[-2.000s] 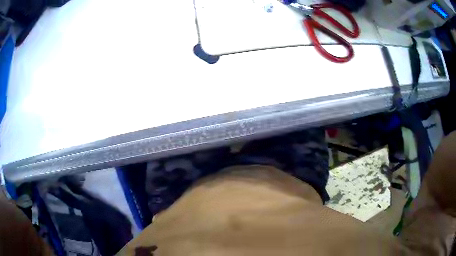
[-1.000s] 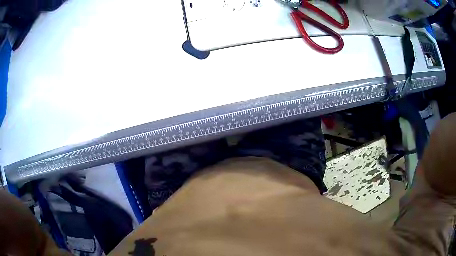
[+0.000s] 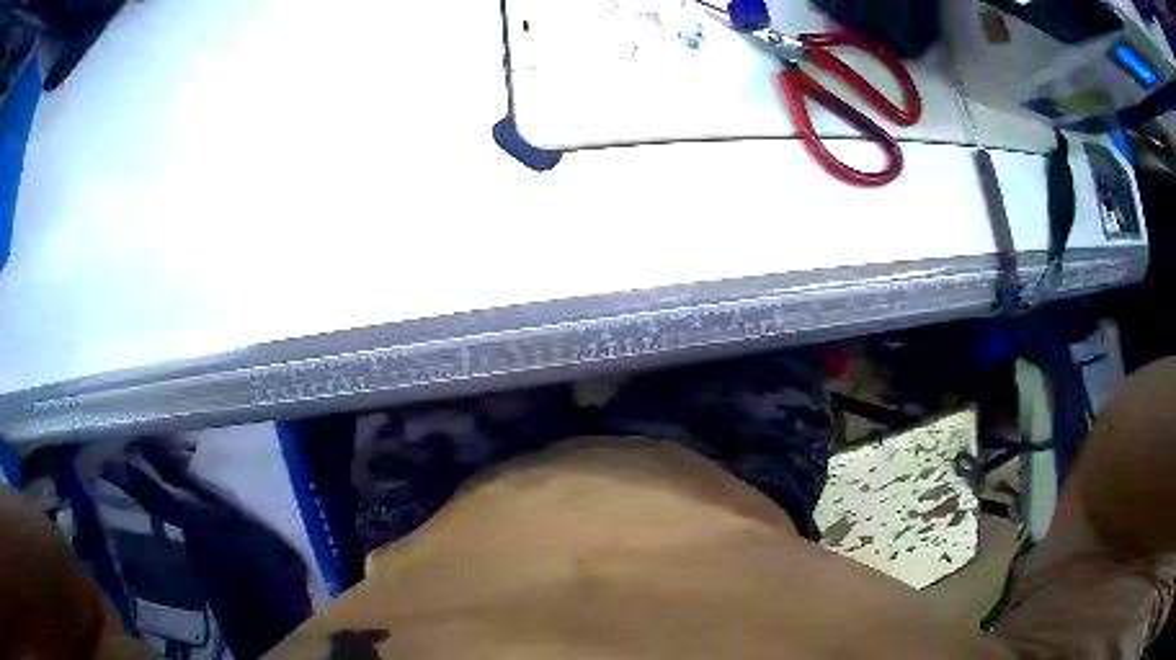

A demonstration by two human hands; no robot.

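Scissors with red loop handles (image 3: 845, 110) lie near the top right, handles towards me and blades pointing up-left. They rest across the front edge of the machine's bed plate (image 3: 619, 97), which is set in the white table (image 3: 297, 181). The machine head (image 3: 1038, 52) is partly in view at the upper right, with a lit blue display. Neither of my hands is in view; only parts of my arms show at the lower left and lower right edges.
A grey measuring tape (image 3: 516, 355) runs along the table's front edge. Narrow dark strips (image 3: 1060, 206) hang over the right edge. Dark cloth (image 3: 194, 542) lies below the table at left beside a blue edge. A worn pale plate (image 3: 909, 496) is below at right.
The camera view has shifted slightly, so the table and scissors appear a little lower than one second ago. The scissors keep their place on the table. No hand has come into view.
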